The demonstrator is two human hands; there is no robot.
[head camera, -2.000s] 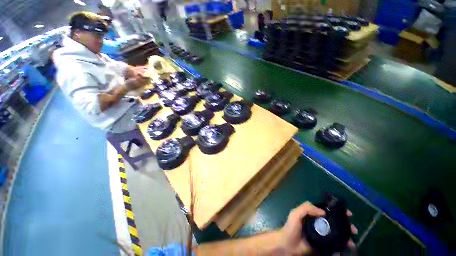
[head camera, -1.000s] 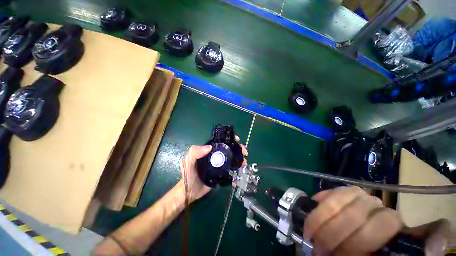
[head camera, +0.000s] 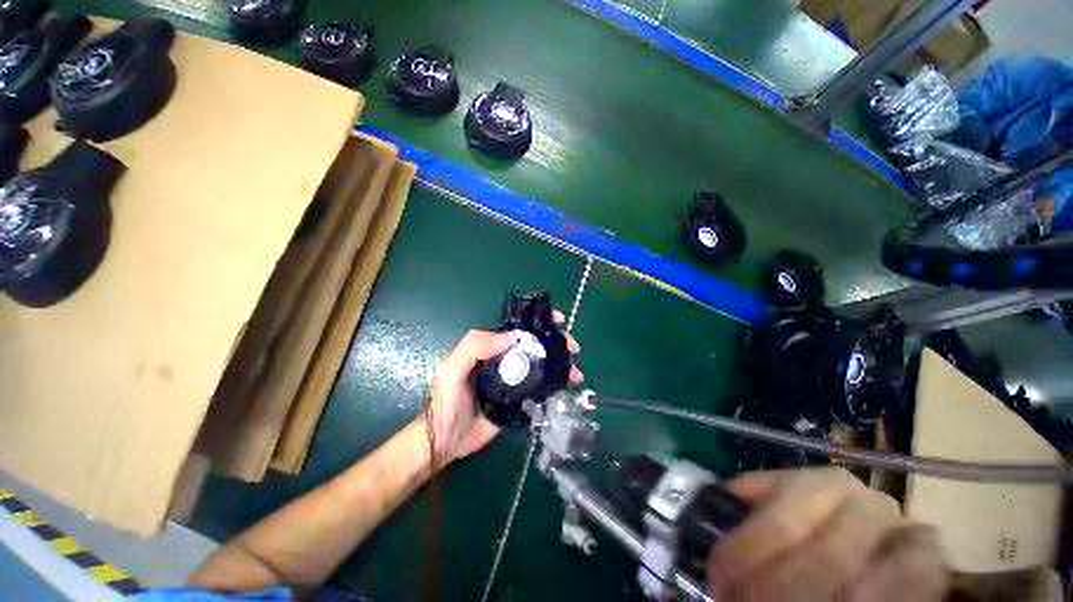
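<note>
My left hand point(head camera: 453, 394) holds a round black housing point(head camera: 532, 374) with its neck pointing up and a pale center disc showing. My right hand point(head camera: 824, 535) is around the black grip of a screwdriver point(head camera: 606, 514) and is partly blurred. The silver screwdriver nose point(head camera: 565, 426) is at the lower right rim of the housing; whether it touches cannot be told. A thin feed hose point(head camera: 753, 429) runs from the nose to the right.
Embossed black housings point(head camera: 499, 121) lie on the green conveyor belt point(head camera: 612, 153) with blue edging. Stacked cardboard sheets point(head camera: 235, 153) with housings stand at left. Housings point(head camera: 857, 369) and cardboard point(head camera: 982, 470) are at right. A black cable bundle point(head camera: 1000, 266) hangs at upper right.
Since two seconds ago the view has swung right and down, and the right hand with the screwdriver has come in. Since one second ago the nose has shifted slightly left along the housing's lower rim.
</note>
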